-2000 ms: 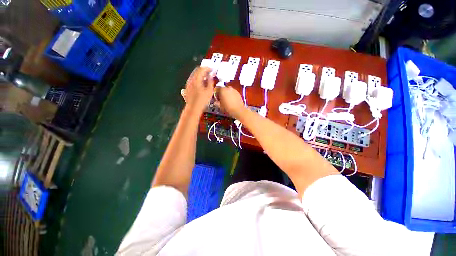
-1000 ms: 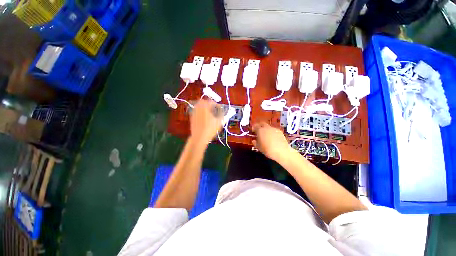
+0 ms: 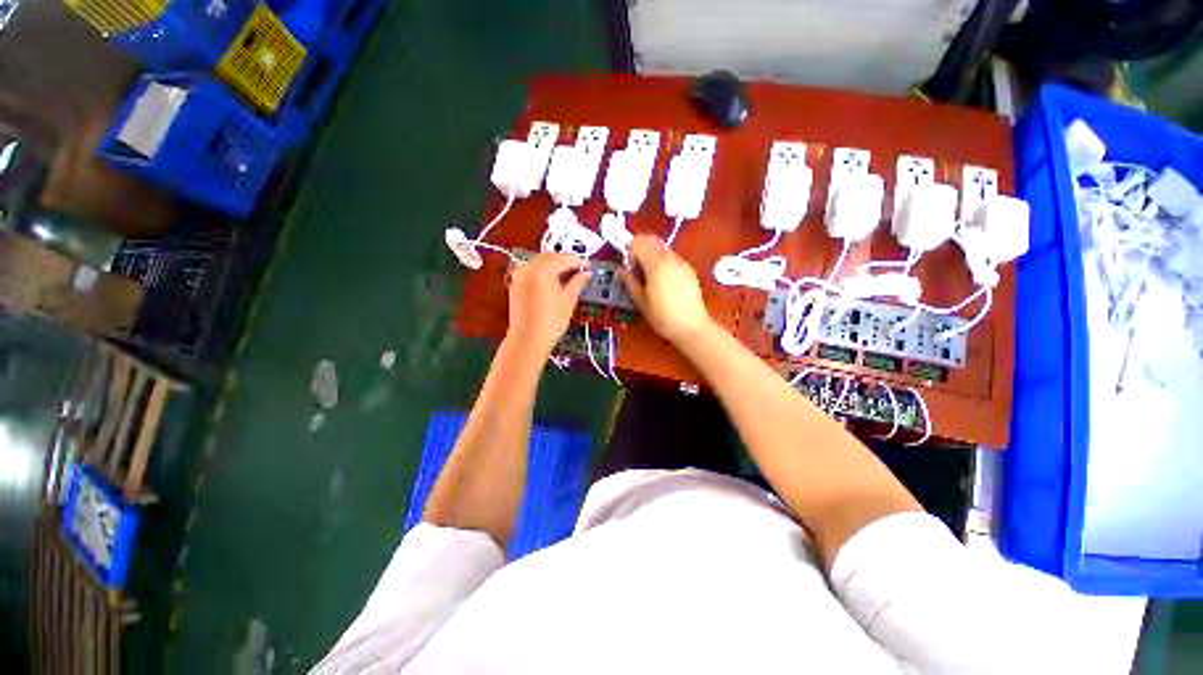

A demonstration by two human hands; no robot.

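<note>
White power adapters sit in the outlets across the red-brown board [image 3: 739,116], four in the left group, such as this adapter [image 3: 631,182], and four in the right group, such as this one [image 3: 855,206]. My left hand [image 3: 544,298] is over the left grey socket strip [image 3: 604,285], fingertips closed near a thin cord. My right hand [image 3: 666,288] is just right of it, its fingers at a white cord bundle [image 3: 616,234] below the adapters. The fingertips are small and blurred, so what each hand grips cannot be told.
A blue tray [image 3: 1049,343] with adapters and a white sheet is at the right. A black mouse-like object [image 3: 722,98] lies at the board's far edge. The right grey strip [image 3: 871,330] has cords on it. Blue crates [image 3: 198,145] stand on the floor at the left.
My right hand has moved from the board's near edge up and left to the cords. My left hand stays over the left strip. The camera view has shifted slightly.
</note>
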